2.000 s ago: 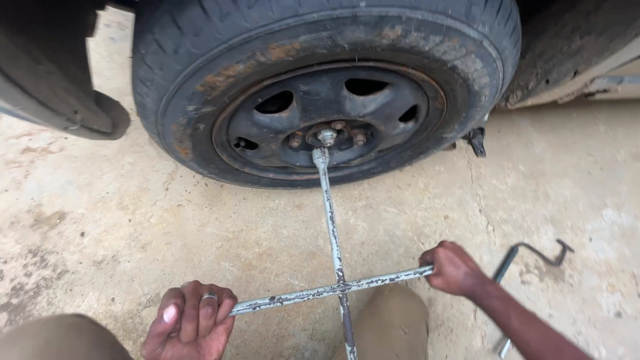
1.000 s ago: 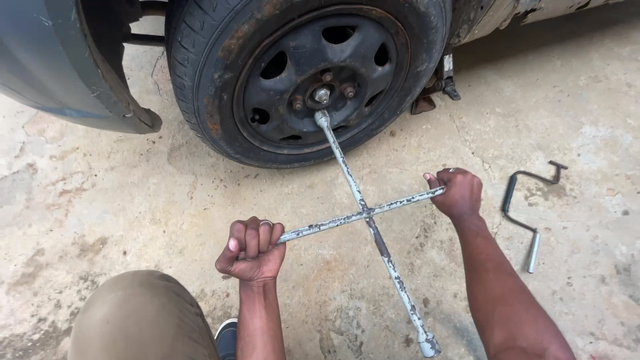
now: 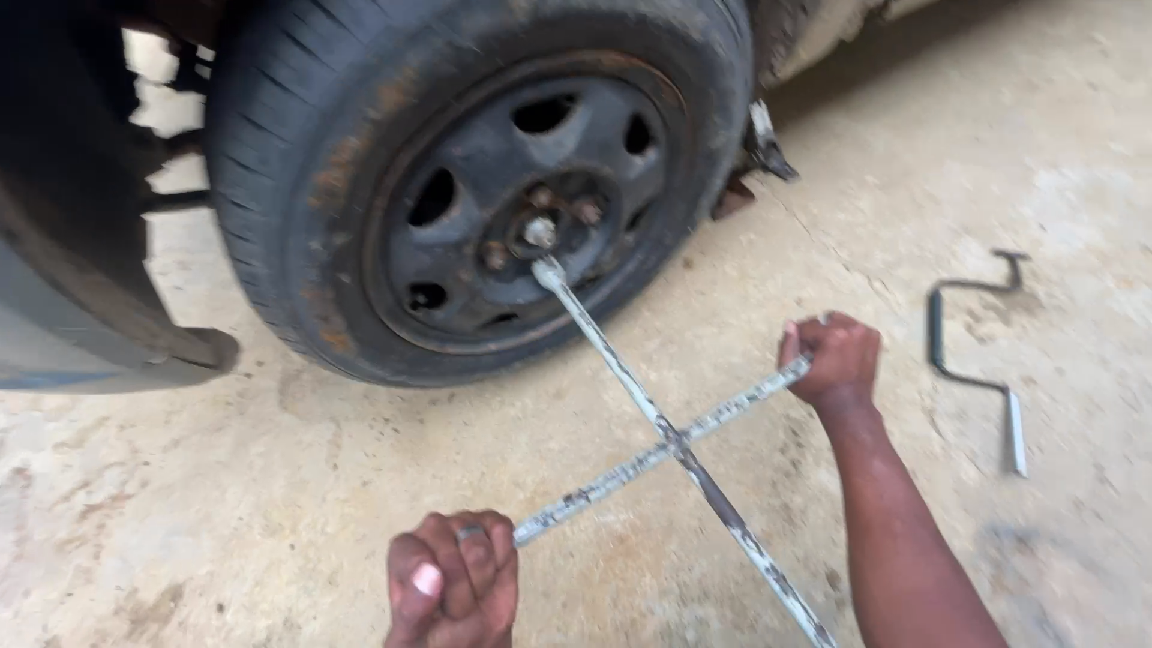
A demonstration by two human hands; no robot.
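A four-way lug wrench (image 3: 670, 438) with worn pale paint reaches from near me to the hub of a car wheel (image 3: 576, 135). Its socket end (image 3: 547, 272) is at the lower side of the hub, below the bright hub centre (image 3: 540, 232); the lug nut there is hidden. Rusty lug nuts (image 3: 589, 211) show around the hub. My left hand (image 3: 454, 576), with a ring on one finger, is closed around the lower left arm of the cross. The opposite arm's end is in my right hand (image 3: 832, 355), to the right and higher up.
On the concrete floor at the right lies a dark crank handle (image 3: 936, 328) with a bright metal end. Behind the wheel's right side, a metal piece, perhaps part of a jack (image 3: 769, 144), stands near the car's sill. The car's bumper edge (image 3: 108, 333) juts in at the left.
The wrench's crossbar tilts more steeply now, with the right-hand end higher relative to the left. Both hands keep their grip on it. The view has shifted and come closer to the wheel since one second ago.
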